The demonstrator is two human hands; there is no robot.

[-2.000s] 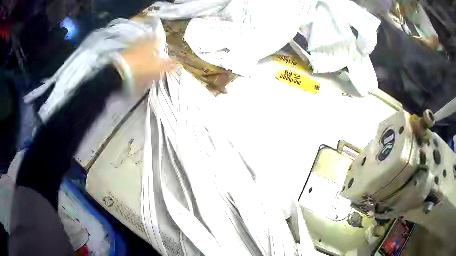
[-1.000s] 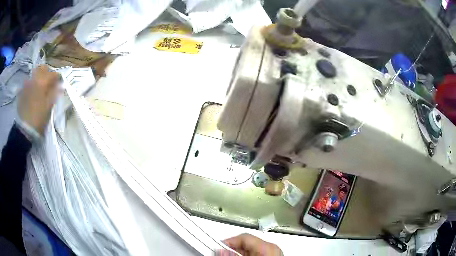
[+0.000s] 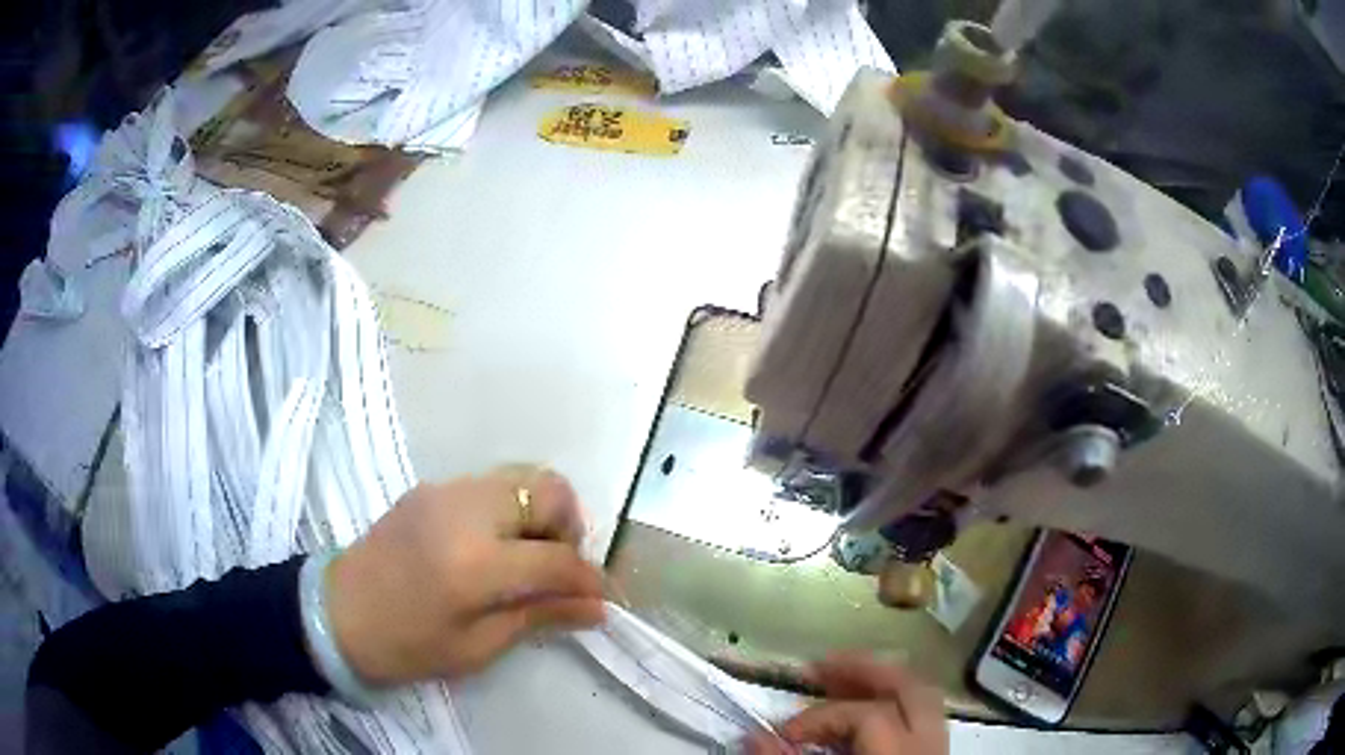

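Observation:
A white pinstriped fabric strip [image 3: 671, 671] runs between my hands in front of the machine bed. My left hand [image 3: 465, 583], with a ring and a dark sleeve, is closed on the strip's left part. My right hand [image 3: 856, 715] is slightly blurred at the bottom edge, its fingers on the strip's right part. A large bundle of the same strips [image 3: 244, 428] lies at the left, gathered at its far end. The cream sewing machine head [image 3: 870, 295] stands right of centre; its needle area is partly hidden under the head.
A smartphone [image 3: 1055, 620] with a red picture lies on the machine bed. Yellow stickers [image 3: 612, 130] are on the tabletop. Wider striped cloth pieces [image 3: 428, 67] lie at the far edge, beside a brown scrap [image 3: 295, 162]. A small brown knob [image 3: 904, 583] is beside the presser area.
My left hand has moved from the far-left bundle to near the machine bed. My right hand has come further into view. The strip between them now spans a shorter distance.

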